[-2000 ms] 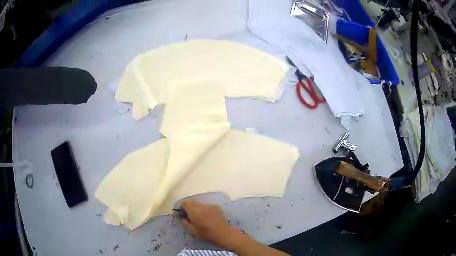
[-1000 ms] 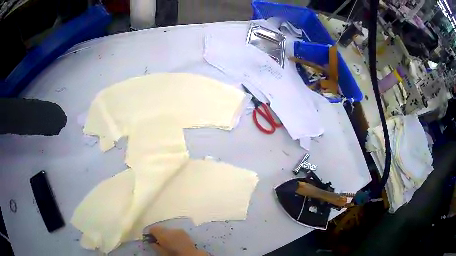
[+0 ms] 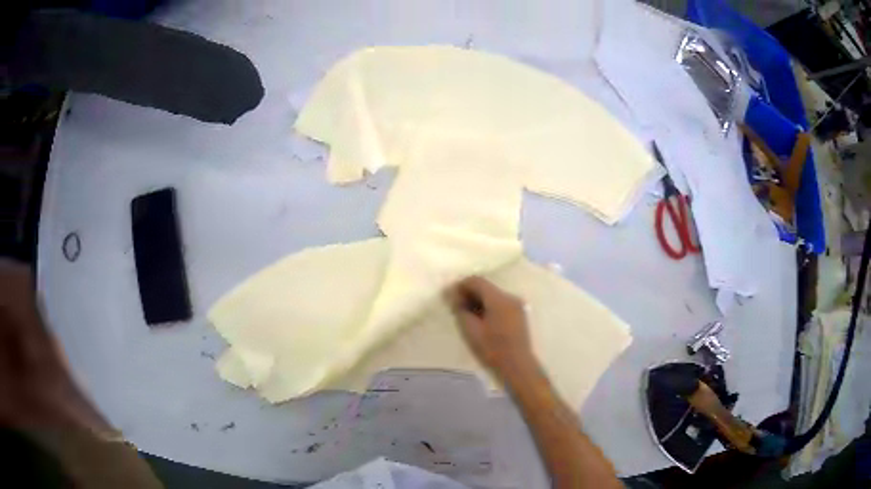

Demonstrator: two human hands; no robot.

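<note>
Cream cut panels [image 3: 458, 105] lie spread and overlapping on the white table, with a raised diagonal fold near the middle. My right hand [image 3: 492, 320] is over the lower panel, fingertips at this fold. A small dark tool [image 3: 474, 305] shows between its fingers, mostly hidden. My left hand [image 3: 19, 344] is blurred and cut off by the left edge, away from the panels; its fingers cannot be made out.
A black phone [image 3: 161, 256] and a thin loop [image 3: 72, 247] lie left. A dark padded board [image 3: 162, 69] is upper left. Red-handled scissors [image 3: 673, 224], white paper pieces [image 3: 711, 191], a silver clip [image 3: 709, 341] and an iron [image 3: 683, 411] with a black cable are right.
My right hand has moved from the panel's lower edge up onto the fold. My left arm has come into view at the left. The camera view has shifted.
</note>
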